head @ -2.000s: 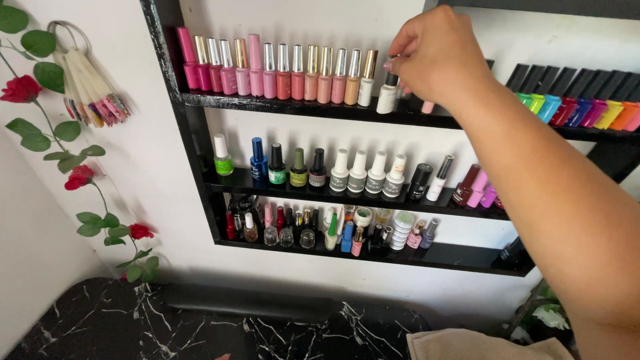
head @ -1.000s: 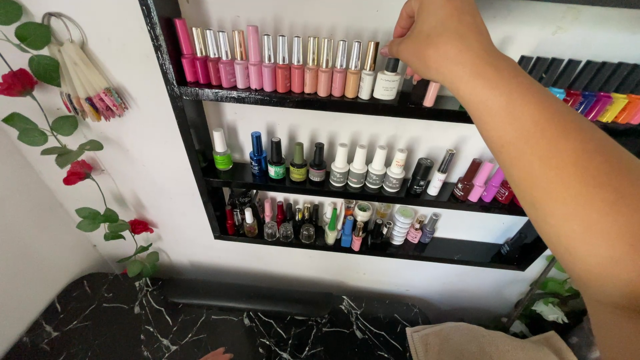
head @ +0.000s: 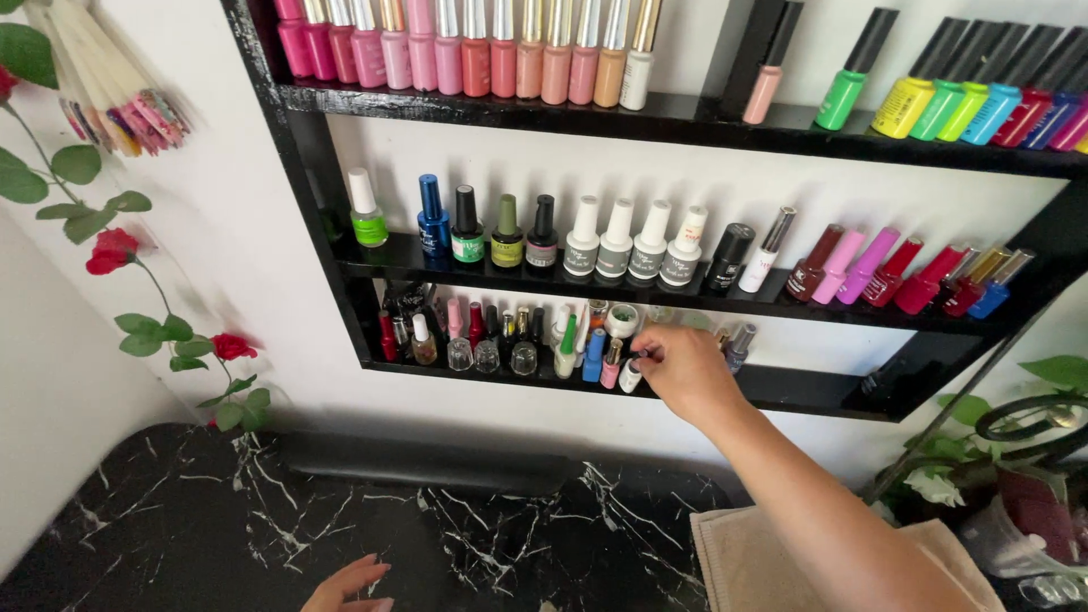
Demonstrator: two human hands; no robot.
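My right hand reaches to the bottom shelf of a black wall rack, its fingertips pinching the black cap of a small white nail polish bottle. Left of it stand a pink bottle with a metallic cap, a blue bottle and a bottle with a green cap. An open round jar sits behind. My left hand shows at the bottom edge above the black marbled table, fingers apart, with nothing seen in it.
Grey bottles with white caps line the middle shelf; pink and coral bottles and bright ones stand on the top shelf. A beige towel lies at the right. Artificial roses and nail swatch sticks hang at the left.
My right hand has moved from the top shelf down to the bottom one. The white bottle with the black cap no longer stands on the top shelf. My left hand has come further into view.
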